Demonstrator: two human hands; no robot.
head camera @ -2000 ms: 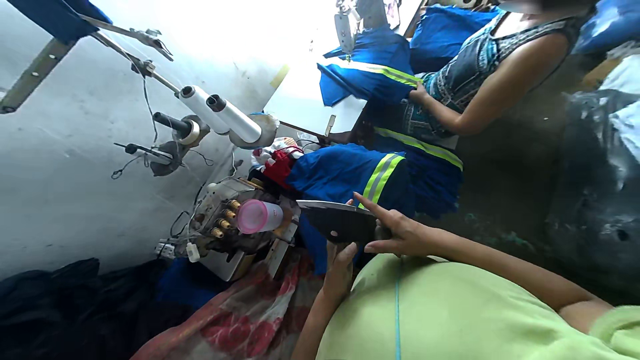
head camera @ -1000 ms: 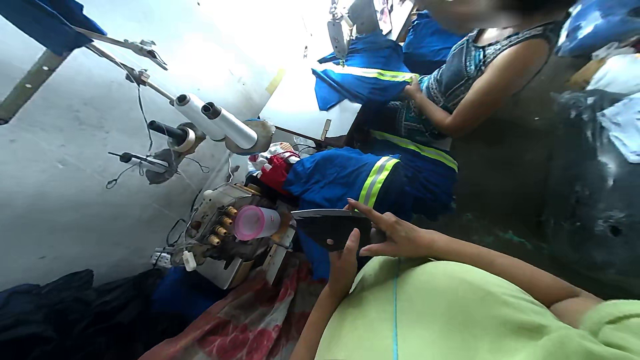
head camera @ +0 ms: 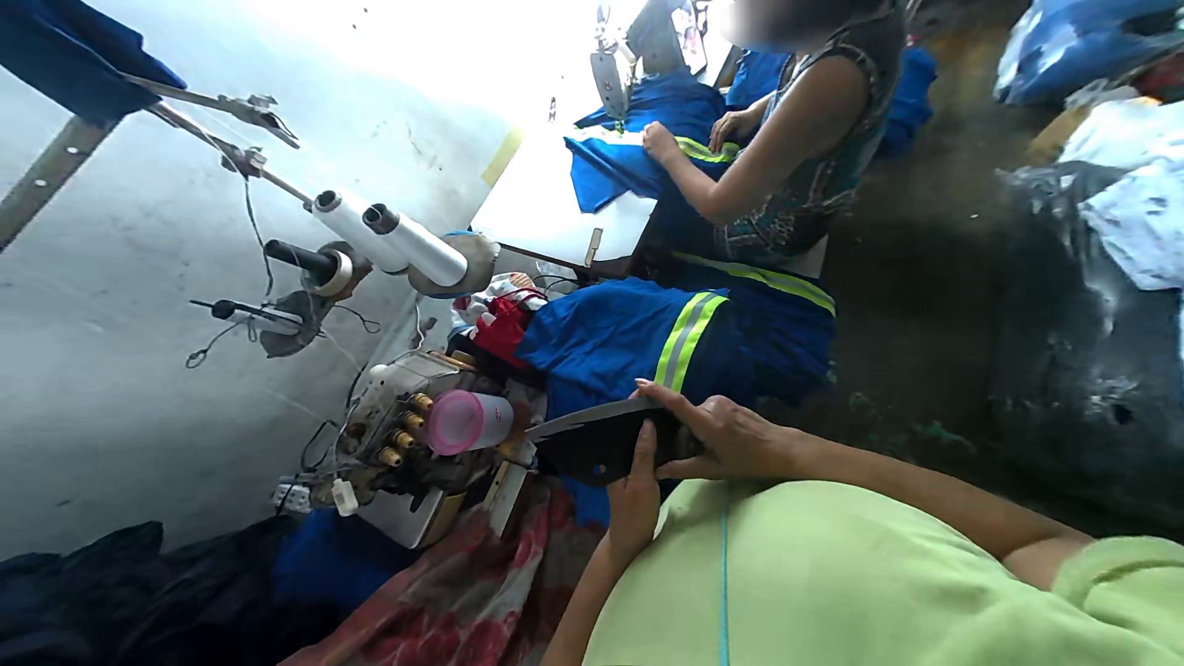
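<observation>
A dark, flat device that looks like a phone or tablet [head camera: 601, 449] is tilted in front of the light green shirt. My left hand [head camera: 635, 490] grips its lower edge, thumb against the dark back. At its right end my right hand [head camera: 731, 437] holds it, a finger extended along the upper edge. The front face is mostly hidden. Just beyond lies blue cloth with a yellow and silver reflective band [head camera: 689, 342]. Left of the device, a pink-rimmed translucent cup [head camera: 470, 423] sits by an overlock-type sewing machine [head camera: 407, 388].
A co-worker's hands [head camera: 661, 143] touch blue cloth with a reflective band [head camera: 610, 166] on a white sewing table [head camera: 527, 213]. White thread cones [head camera: 416, 245] stand on a rack at the left. Patterned red fabric [head camera: 462, 592] lies below, and a dark plastic bag [head camera: 1064, 305] at the right.
The co-worker's near hand has moved left along the banded blue cloth, and their other hand now shows on it. My hands keep hold of the device, with little plain movement.
</observation>
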